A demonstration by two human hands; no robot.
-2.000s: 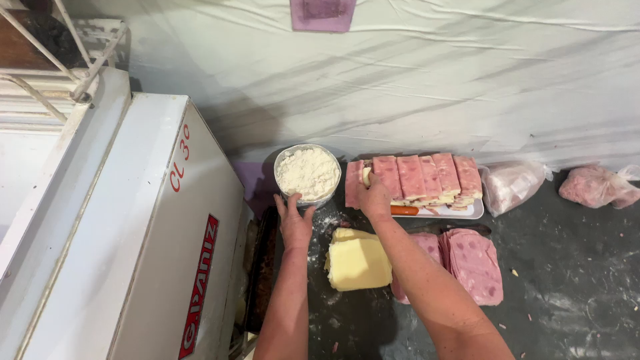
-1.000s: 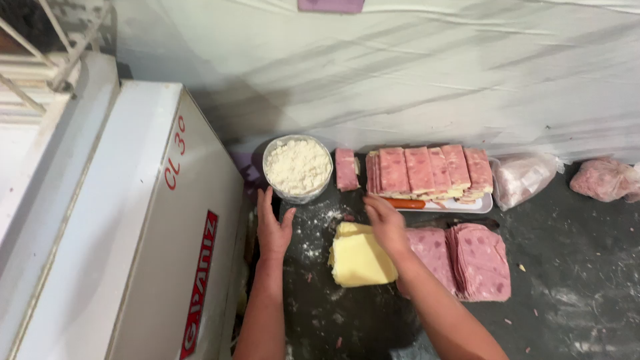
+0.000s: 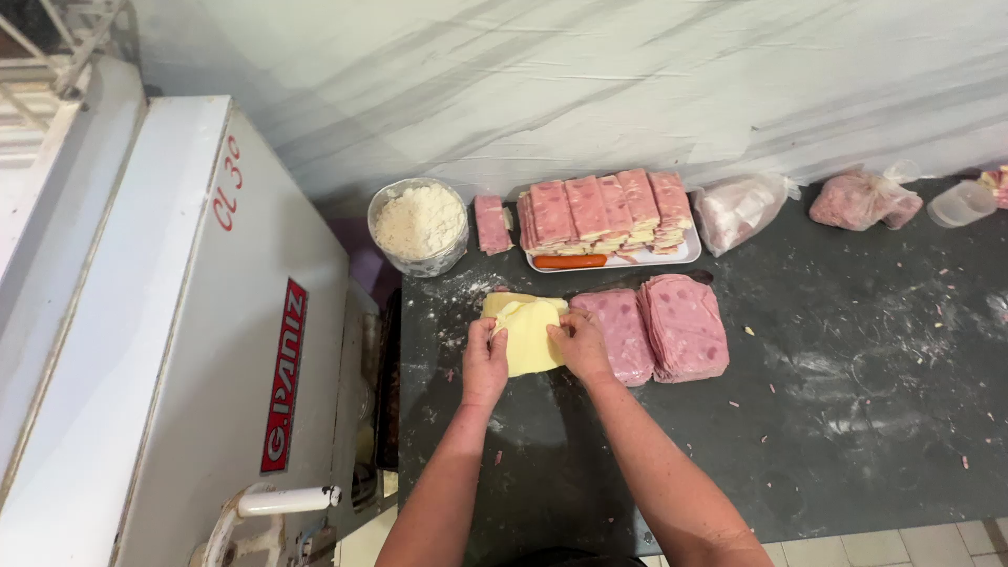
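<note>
My left hand [image 3: 484,358] and my right hand [image 3: 581,346] pinch opposite sides of a yellow cheese slice [image 3: 529,339] over the cheese stack [image 3: 504,302]. Right of it lie two stacks of pink sliced ham, one [image 3: 618,331] beside my right hand, the other [image 3: 683,327] touching it. Behind them a white tray [image 3: 693,253] bears layered ham and cheese strips [image 3: 584,209] and an orange-handled tool [image 3: 570,261], its other parts hidden. A small ham and cheese piece [image 3: 493,224] lies between the tray and a tub of white flour [image 3: 420,224].
A large white machine [image 3: 228,315] with a handle [image 3: 290,501] stands left of the dark table [image 3: 827,441]. Along the wall are a plastic bag [image 3: 740,213], a bag of pink meat [image 3: 862,198] and a clear plastic cup [image 3: 962,203]. Flour and crumbs dot the tabletop.
My right hand has left the small ham and cheese piece behind and moved to the cheese. My left hand has come from beside the flour tub, and both hands now grip a cheese slice.
</note>
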